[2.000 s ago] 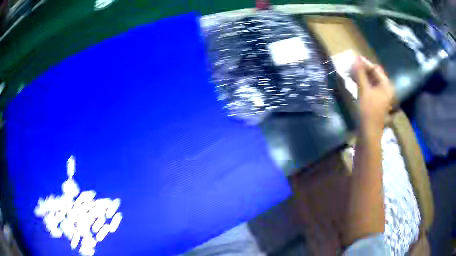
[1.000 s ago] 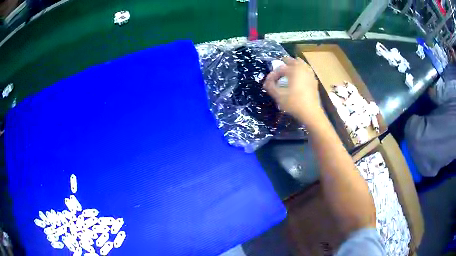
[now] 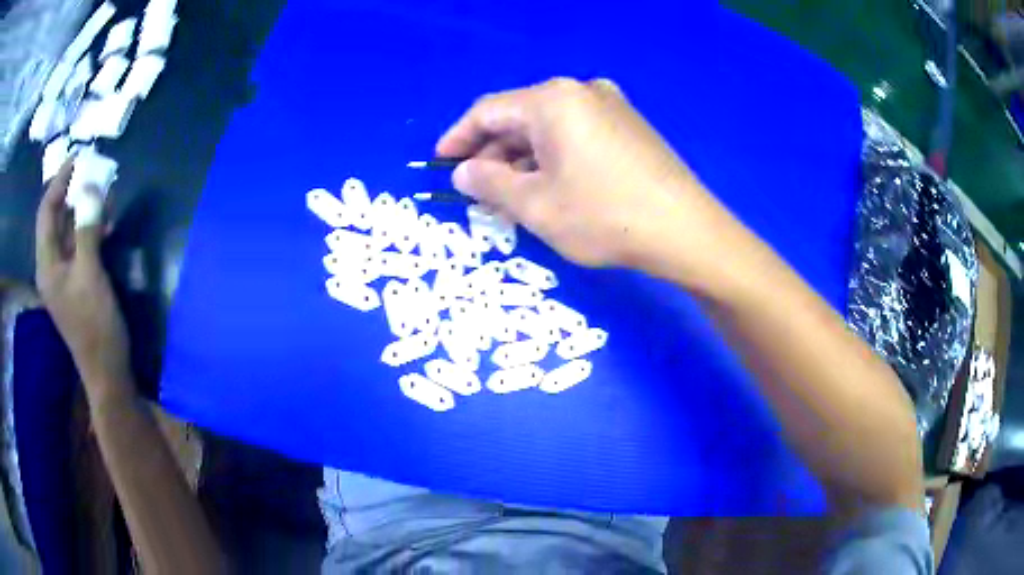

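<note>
My right hand [image 3: 550,169] is over the blue sheet [image 3: 674,416] with two thin dark pins [image 3: 447,164] between its fingers, their silver tips pointing left. White covering shows on a fingertip below them. A loose pile of white oval plates [image 3: 466,315] with small holes lies just below this hand. My left hand [image 3: 76,270] is at the far left, its fingertips at a white blocky housing [image 3: 92,185] at the near end of a group of white housings [image 3: 112,73] on the dark bench. It appears to grip that piece.
A clear bag of dark pins [image 3: 915,270] lies right of the sheet. Beyond it is a cardboard tray [image 3: 988,303] with white pieces. A pale crumpled clear bag [image 3: 39,39] is at upper left. A green surface [image 3: 820,39] runs behind.
The view has swung left. My right hand has moved from the bag to over the sheet and now shows two pins. My left hand and the housings have come into view.
</note>
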